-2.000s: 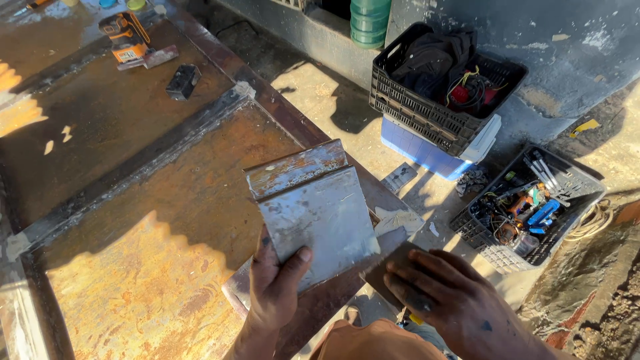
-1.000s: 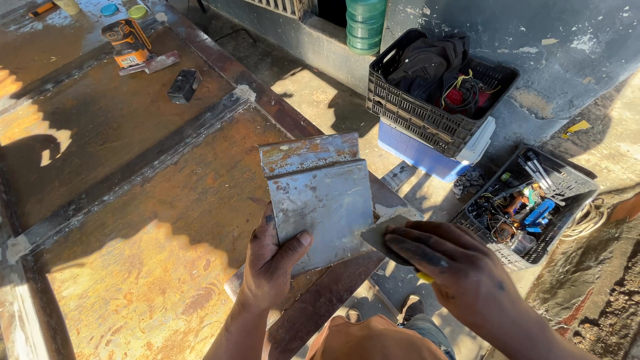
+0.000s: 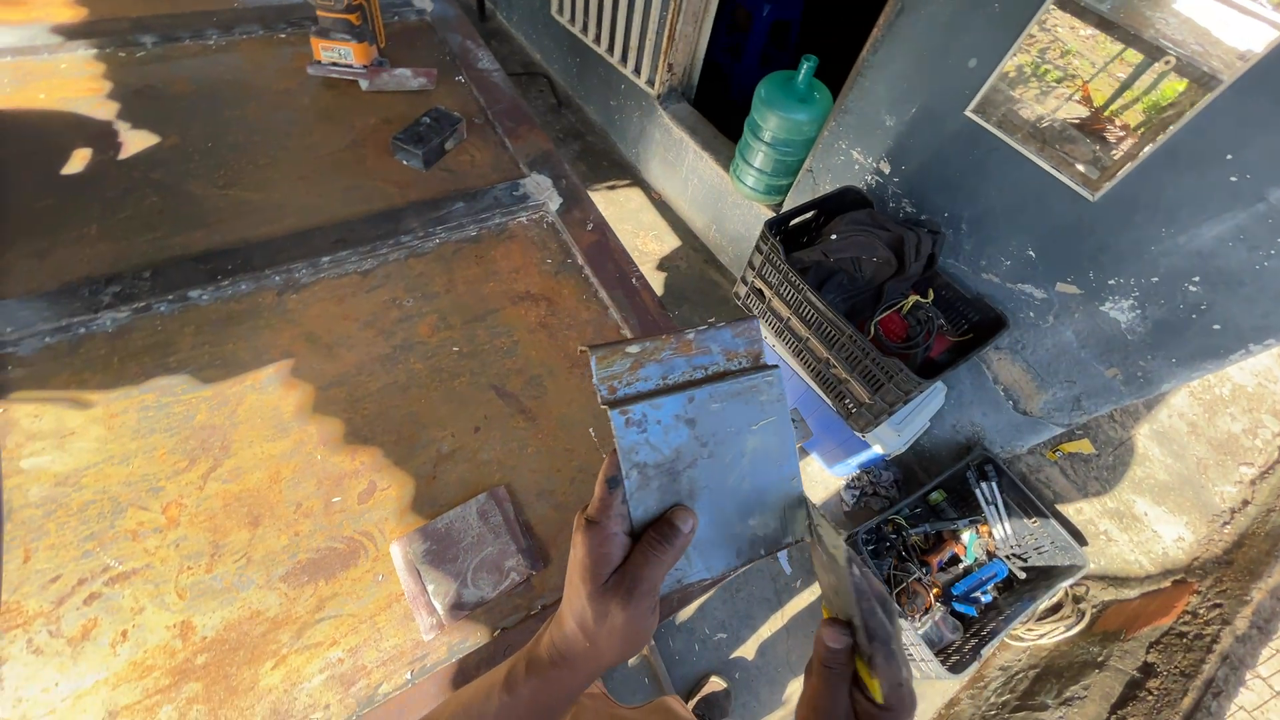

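My left hand (image 3: 625,575) grips the lower left edge of a bent sheet-metal piece (image 3: 705,460), its thumb on the grey face. A folded, rust-marked lip runs along the top of this piece. My right hand (image 3: 850,670), cut off by the bottom edge of the view, is closed on a putty knife (image 3: 842,575) with some yellow on it. The knife's blade stands nearly edge-on, with its tip at the right edge of the sheet metal. Below and left of it, a folded piece of sandpaper (image 3: 468,560) lies on the rusty metal panel (image 3: 480,400).
A black block (image 3: 428,138) and an orange cordless tool (image 3: 345,45) lie farther up the panel. Beyond its edge stand a black crate (image 3: 830,330) with dark cloth on a blue-and-white cooler (image 3: 830,440), a crate of tools (image 3: 1060,545), a green water jug (image 3: 782,130) and coiled cable (image 3: 1050,615).
The putty knife has turned from its flatter pose to nearly edge-on, and my right hand is lower in the view. My left hand still holds the sheet metal. The sandpaper now shows on the panel.
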